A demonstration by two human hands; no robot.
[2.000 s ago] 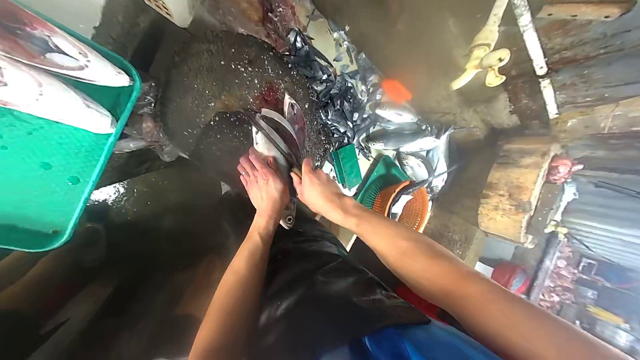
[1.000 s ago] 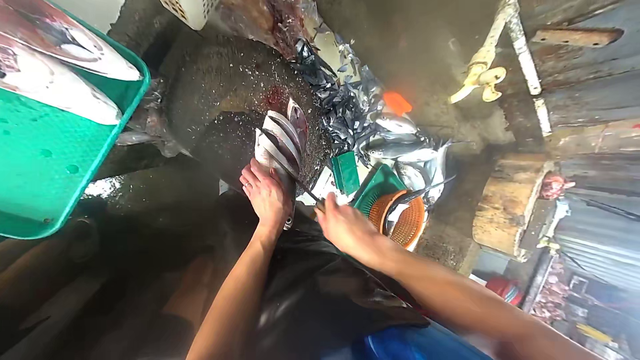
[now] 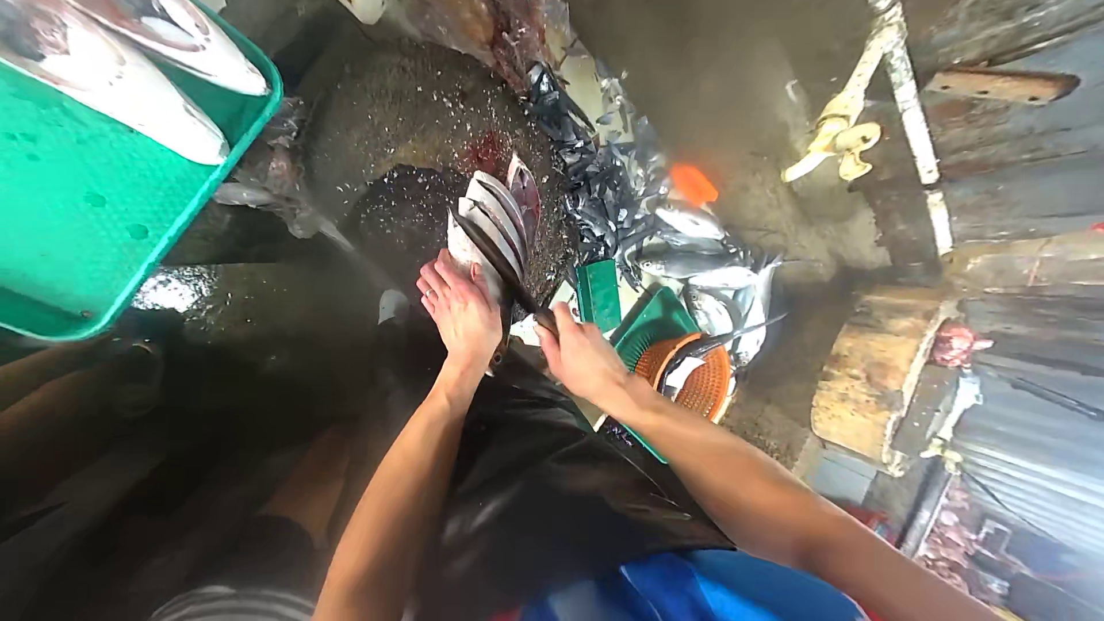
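Observation:
A fish [image 3: 493,226], partly cut crosswise into slices that fan apart at its far end, lies on a dark round chopping block [image 3: 405,129] specked with scales. My left hand [image 3: 463,306] presses flat on the fish's body, a ring on one finger. In my right hand [image 3: 582,349] is the handle of a knife [image 3: 500,259] with a dark blade, which lies slantwise over the fish just beyond my left fingers. The fish's head shows below my left hand, near the dark apron [image 3: 561,483]. A red stain marks the block past the slices.
At the left, a green plastic tray [image 3: 172,246] holds large pale fish [image 3: 129,86]. Fish tails and fins [image 3: 595,185] are heaped right of the block, beside whole silver fish [image 3: 690,259] and an orange basket [image 3: 703,379]. A wooden block [image 3: 880,375] and a tap [image 3: 841,138] are farther right.
The knife was over the slices, then drawn back toward my body at the fish's right side; now its blade is across the fish again. My left hand stays on the fish.

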